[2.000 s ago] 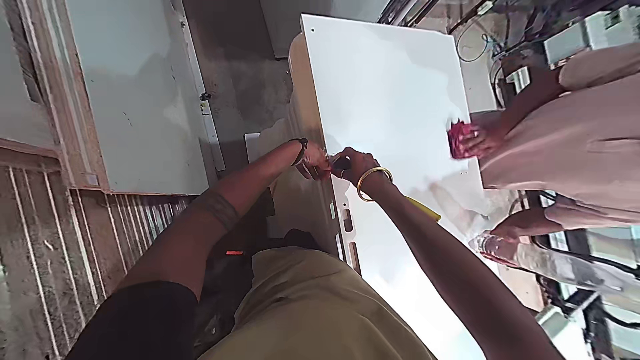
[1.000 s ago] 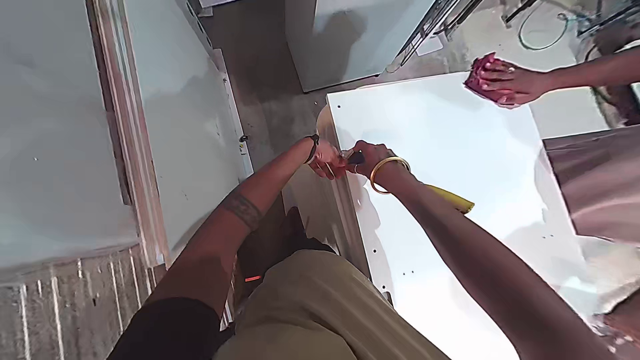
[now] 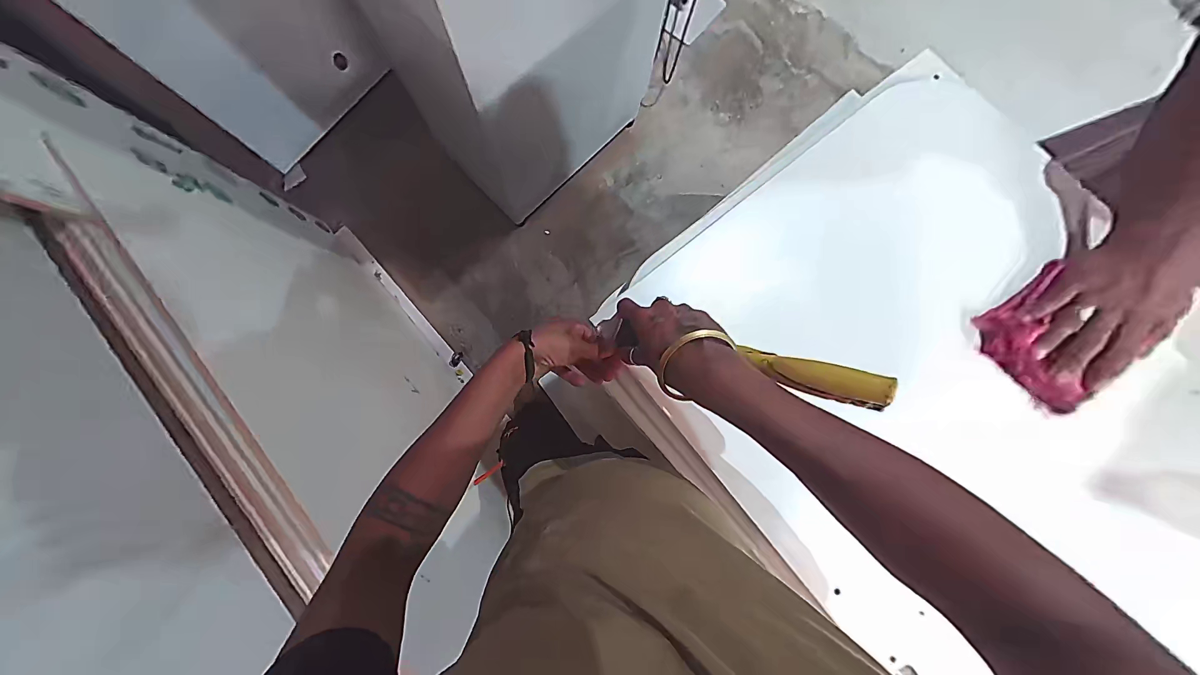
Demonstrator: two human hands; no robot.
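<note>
My left hand (image 3: 574, 351) is at the near edge of a white panel (image 3: 844, 234), by its corner, with its fingers bent close to my right hand; what they pinch is too blurred to tell. My right hand (image 3: 661, 328) is closed on a dark-ended tool with a yellow handle (image 3: 825, 378), which sticks out behind the wrist over the panel. The tool's dark end points at the fingers of my left hand. The kind of tool cannot be made out, as my right hand covers most of it.
At the right, another person's hand (image 3: 1116, 300) presses a red cloth (image 3: 1027, 347) on the panel. To the left lie large pale panels (image 3: 122, 412) with a layered edge strip (image 3: 206, 394). White cabinet-like boxes (image 3: 553, 84) stand on the concrete floor (image 3: 694, 141) beyond.
Both my hands have moved along the panel's edge to its corner, still close together. The view has turned and shifted. The other person's hand with the red cloth is in a different spot on the panel.
</note>
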